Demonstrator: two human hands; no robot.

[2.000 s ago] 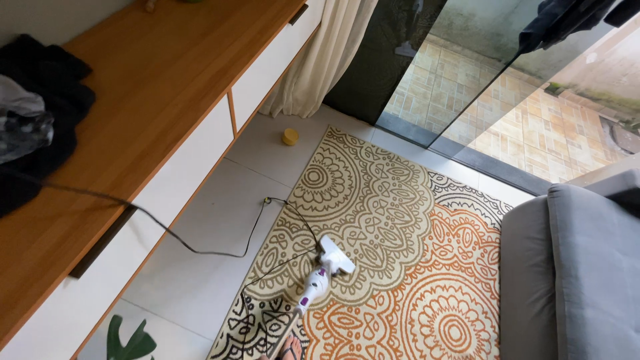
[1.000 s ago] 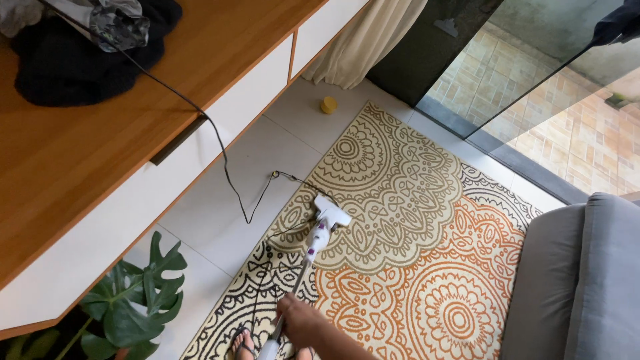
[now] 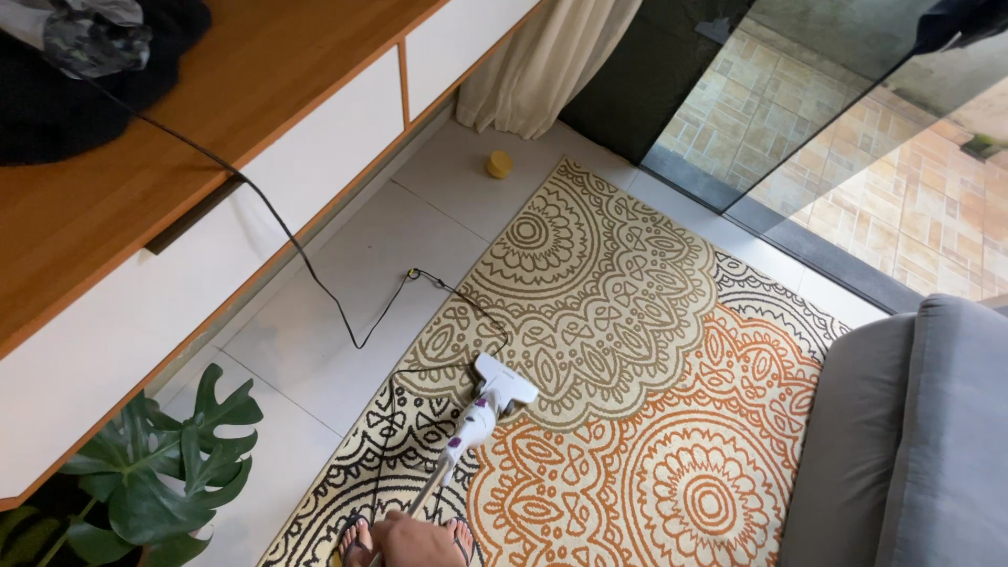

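At the bottom of the head view, my right hand [image 3: 417,542] is closed around the thin metal tube [image 3: 428,488] of a white and purple stick vacuum cleaner [image 3: 472,425]. Its white floor head [image 3: 505,379] rests on a patterned rug [image 3: 598,315] where beige, black and orange motifs meet. A black power cord [image 3: 295,240] runs from the wooden cabinet top over the drawer front to the tiles, loops there and crosses the rug beside the floor head. Feet in flip-flops [image 3: 356,542] stand on either side of the hand. My left hand is out of view.
A wooden cabinet [image 3: 260,75] with white drawers and dark clothes [image 3: 94,102] on top is at left, a monstera plant [image 3: 157,472] below it. A yellow round object [image 3: 498,164] lies on the tiles near a curtain [image 3: 543,71]. Right are a grey sofa [image 3: 858,441] and glass doors [image 3: 787,118].
Since one second ago, the vacuum's floor head has moved back over the rug towards the feet, and my right hand has moved down and left with the tube in it.
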